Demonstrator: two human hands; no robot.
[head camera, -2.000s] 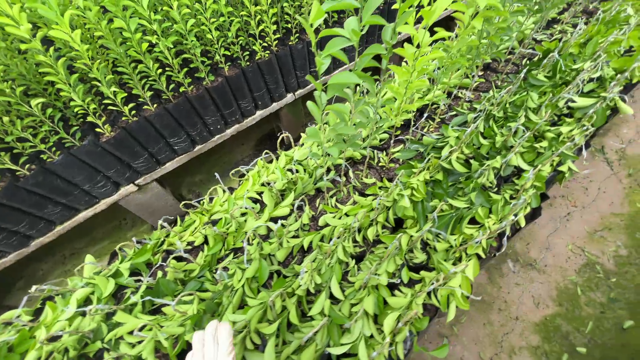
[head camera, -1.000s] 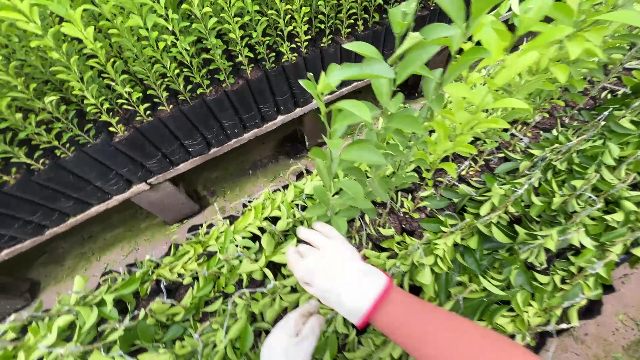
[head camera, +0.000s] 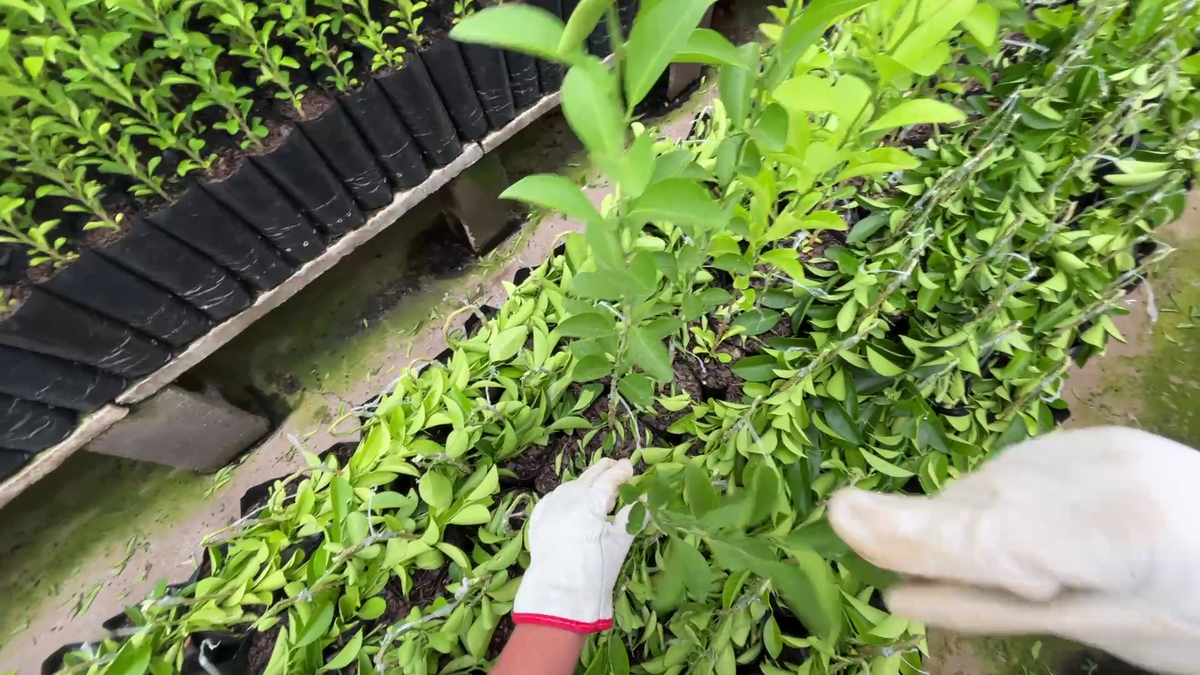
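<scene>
My left hand (head camera: 574, 544), in a white glove with a red cuff, is low in the middle of the view, its fingers closed around the lower part of a leafy seedling (head camera: 750, 544). That seedling leans over to the right, and its stem is partly hidden by leaves. My right hand (head camera: 1022, 539), also in a white glove and blurred, is at the lower right beside the seedling's leaves, thumb and fingers apart. An upright, taller seedling (head camera: 619, 272) stands just beyond my left hand. Bent-over seedlings (head camera: 422, 469) lie in rows around both hands, some with pale ties.
At the upper left, black grow bags (head camera: 272, 206) of upright young plants stand on a concrete ledge (head camera: 309, 281) with support blocks (head camera: 187, 427). A mossy walkway (head camera: 309, 366) runs between the ledge and the bed. More mossy ground (head camera: 1153, 347) lies at the right edge.
My right hand has moved away to the right from the upright seedlings. My left hand has come further into view and is now around a stem. The view has shifted nearer to the bed.
</scene>
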